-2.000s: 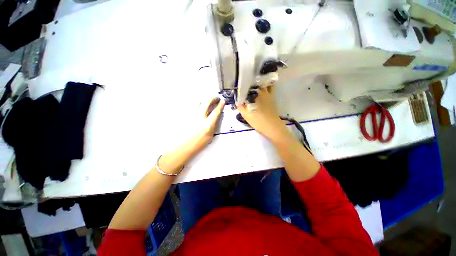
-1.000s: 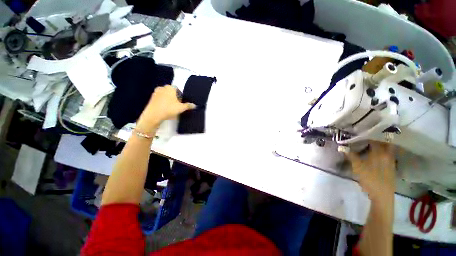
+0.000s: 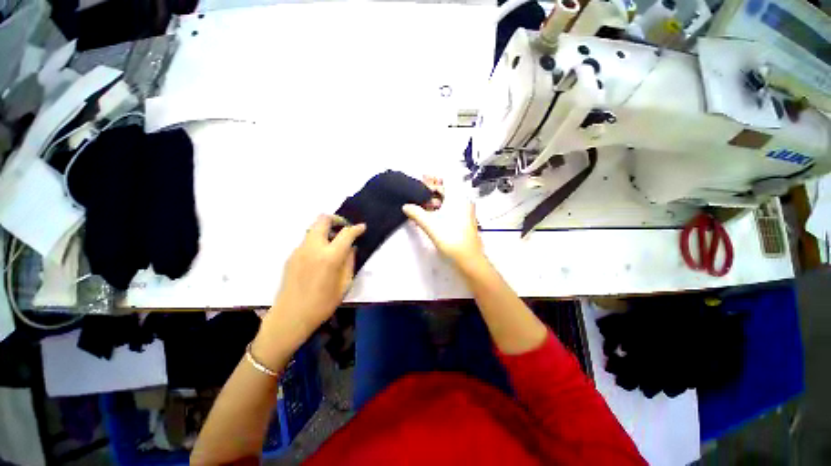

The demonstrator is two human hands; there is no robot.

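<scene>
A black curved band piece (image 3: pixel 387 202) lies on the white table left of the needle. My left hand (image 3: pixel 319 264) grips its lower left part, thumb on top. My right hand (image 3: pixel 448 227) holds its right end, with fingertips partly under the fabric. The presser foot and needle (image 3: pixel 497 175) are just right of the band, not touching it. A narrow black strip (image 3: pixel 563 193) lies slanted on the table under the arm of the sewing machine (image 3: pixel 674 118).
Red-handled scissors (image 3: pixel 706 246) lie right of the machine. A stack of black pieces (image 3: pixel 137 205) is at the left, beside white scraps (image 3: pixel 41 205). A black ruffled pile (image 3: pixel 665 350) and a blue crate (image 3: pixel 765 364) are below right.
My left hand has moved right from the stack, bringing a black piece toward the needle. My right hand has come out from under the machine arm and taken its right end. The view has shifted.
</scene>
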